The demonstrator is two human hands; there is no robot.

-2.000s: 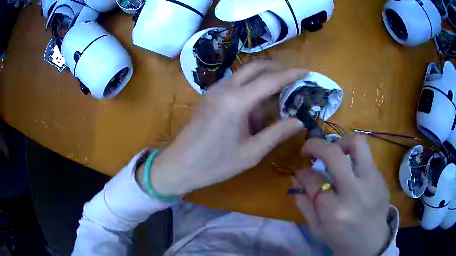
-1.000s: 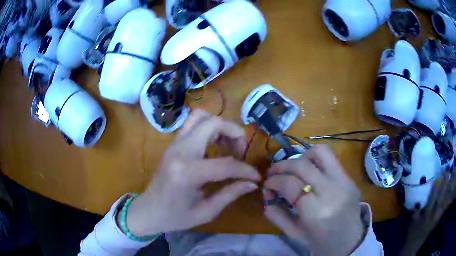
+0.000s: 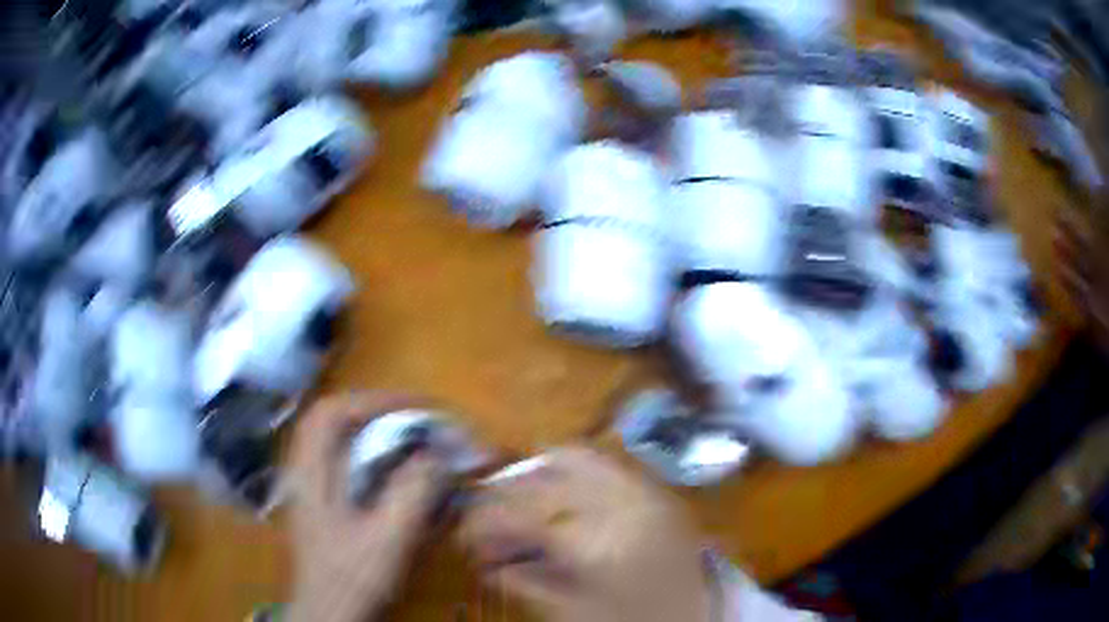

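The picture is blurred. My left hand (image 3: 353,522) is wrapped around a white base shell (image 3: 395,440) with dark parts inside, low in the view left of centre. My right hand (image 3: 596,529) is close against its right side with fingertips curled together. A small white piece (image 3: 517,469) shows at the right fingertips; I cannot tell what it is. Any wires between the hands are too blurred to make out.
Part-built white cameras (image 3: 602,243) crowd the orange-brown bench (image 3: 420,292) ahead and to the right, and more (image 3: 274,316) are piled on the left. An open shell (image 3: 681,437) lies just right of my right hand. Part of a person's arm (image 3: 1034,516) shows at the right edge.
The view has swung toward the right side of the bench and blurred. My left hand, apart from the shell a second ago, now holds it. My hands are closer together.
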